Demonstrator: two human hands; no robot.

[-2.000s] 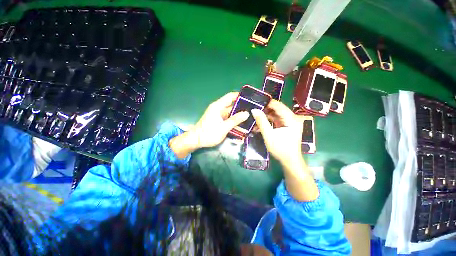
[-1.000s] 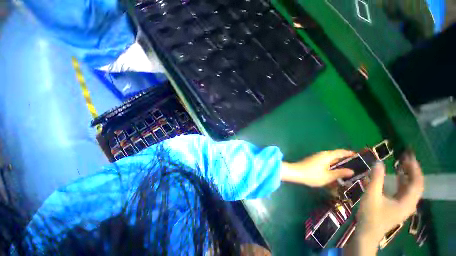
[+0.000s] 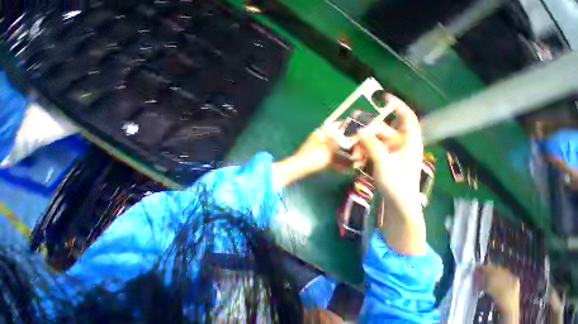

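Note:
My two hands hold a pale, thin front frame with a round dark area at its upper right end (image 3: 350, 107) above the green bench. My left hand (image 3: 321, 152) grips its lower left end. My right hand (image 3: 391, 136) grips its right side, with fingers in front of it. A dark part shows behind the frame's opening; blur hides whether a display module is joined to it. A display module with red edges and a dark screen (image 3: 356, 212) lies on the bench below my hands.
Black blister trays (image 3: 158, 82) lie at left. A grey metal post (image 3: 500, 98) slants in from the right. More modules (image 3: 455, 166) lie beyond my right hand. A filled tray (image 3: 516, 243) with a white liner (image 3: 464, 253) is at lower right, another person's hand (image 3: 500, 285) over it.
The view has swung to the right. My hands have come together on the pale frame and hold it up; one second ago my left hand held a dark-screened module and my right hand was apart.

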